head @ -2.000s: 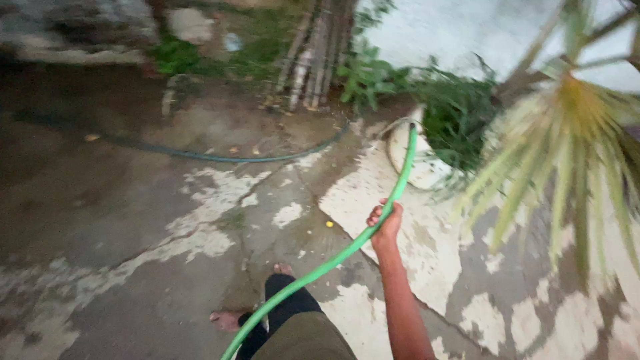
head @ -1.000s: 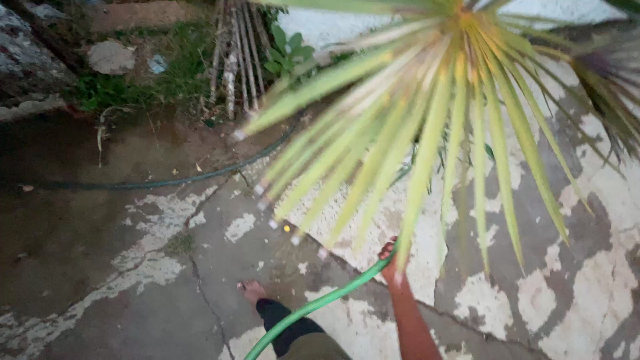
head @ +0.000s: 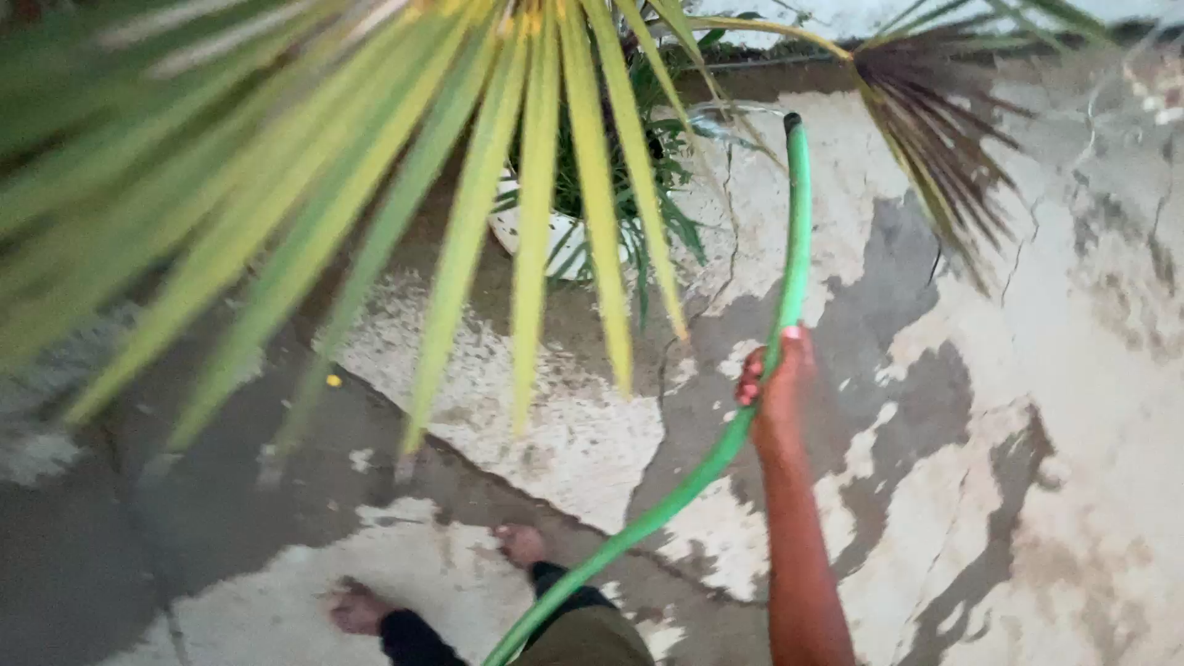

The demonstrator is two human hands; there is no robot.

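My right hand [head: 777,379] is closed around a green garden hose [head: 680,495], some way below its dark open end. From that end [head: 792,122] water flows leftward, toward a leafy plant [head: 592,166] in a white pot [head: 566,242]. The hose curves down to the bottom edge in front of my body. My left hand is out of the picture.
A large fan palm leaf [head: 518,185] hangs across the upper left, close to the camera. A browned palm leaf [head: 934,120] droops at the upper right. My bare feet [head: 359,608] stand on cracked, patchy concrete [head: 555,444], partly wet. A white wall [head: 925,14] runs along the top.
The hose end, over the white pot two seconds ago, is now to the right of it, with water visible. My right hand still grips the hose. The view has shifted right.
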